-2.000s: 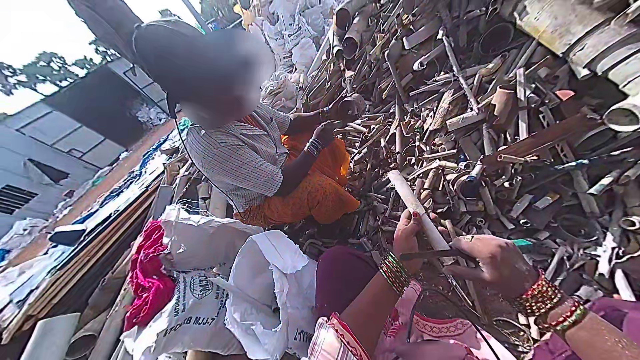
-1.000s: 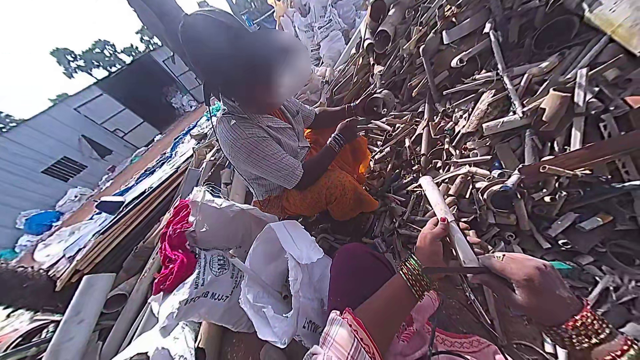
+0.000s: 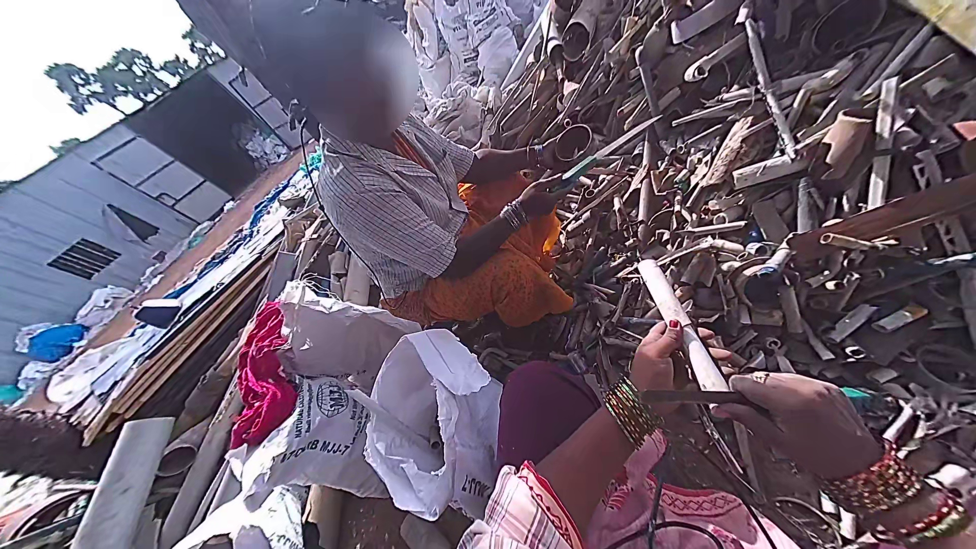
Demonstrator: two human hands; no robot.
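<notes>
My left hand (image 3: 671, 362) is closed around a pale plastic pipe (image 3: 667, 297), which points up and away over the scrap pile. My right hand (image 3: 793, 419) grips a thin dark flat tool (image 3: 686, 396), seemingly a blade, lying across the pipe's lower end. Bangles circle both my wrists. Beside my covered knee stands an open white woven sack (image 3: 431, 404) bearing print. Beyond it, a co-worker (image 3: 396, 206) sits holding a pipe ring (image 3: 573, 142) in one hand and a long blade with a green handle (image 3: 583, 168) in the other.
A heap of scrap pipes (image 3: 770, 198) spreads across the right side. A red cloth (image 3: 263, 374) lies on the sacks at left. Stacked boards (image 3: 198, 328) and a thick grey pipe (image 3: 126, 484) are farther left. White bags (image 3: 457, 46) stand behind the co-worker.
The co-worker's bladed tool now shows plainly, raised beside the pipe ring. My hands keep hold of the pipe and the dark tool. The view has swung slightly left.
</notes>
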